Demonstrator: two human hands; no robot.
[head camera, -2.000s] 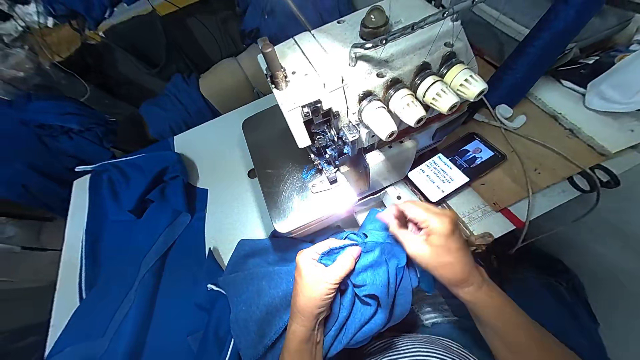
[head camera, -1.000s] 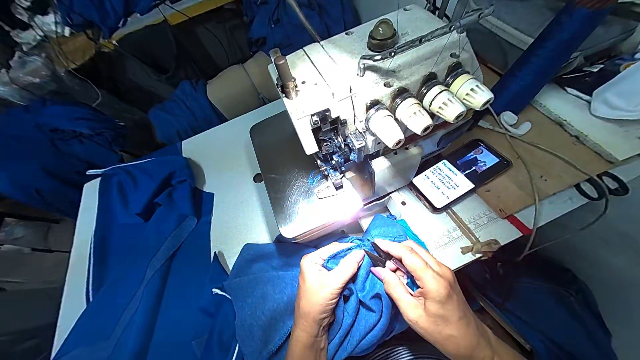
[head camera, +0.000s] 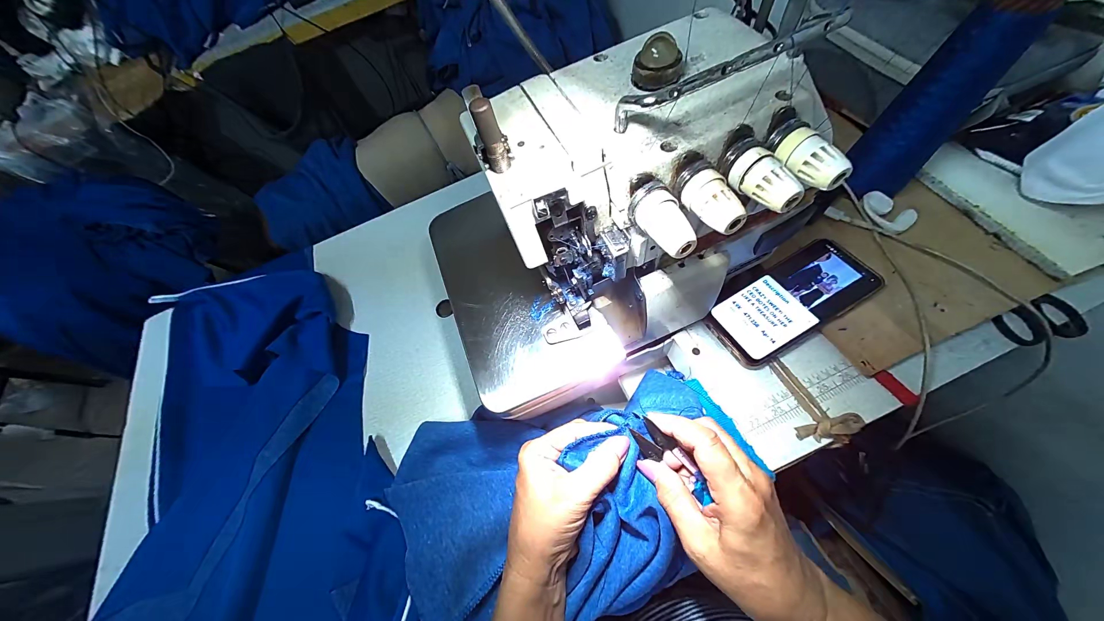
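Note:
My left hand pinches a seam edge of blue knit fabric between thumb and fingers, just in front of the sewing machine's plate. In my right hand is a pair of small dark thread snips, its blades pointing at the seam beside my left thumb. The fabric is bunched under both hands, with a bright blue edge beside the right fingers. Behind them stands a white overlock sewing machine with its lamp lit over the metal plate. Whether the blades touch a thread cannot be made out.
Dark blue cut pieces with white edging lie on the table's left part. To the right are a smartphone, white earphones, a tape-like printed scale and black scissor handles. A blue fabric roll leans at upper right.
My right hand, raised off the fabric two seconds ago, has come down beside my left hand, and the dark snips now show in it. My left hand still pinches the blue fabric.

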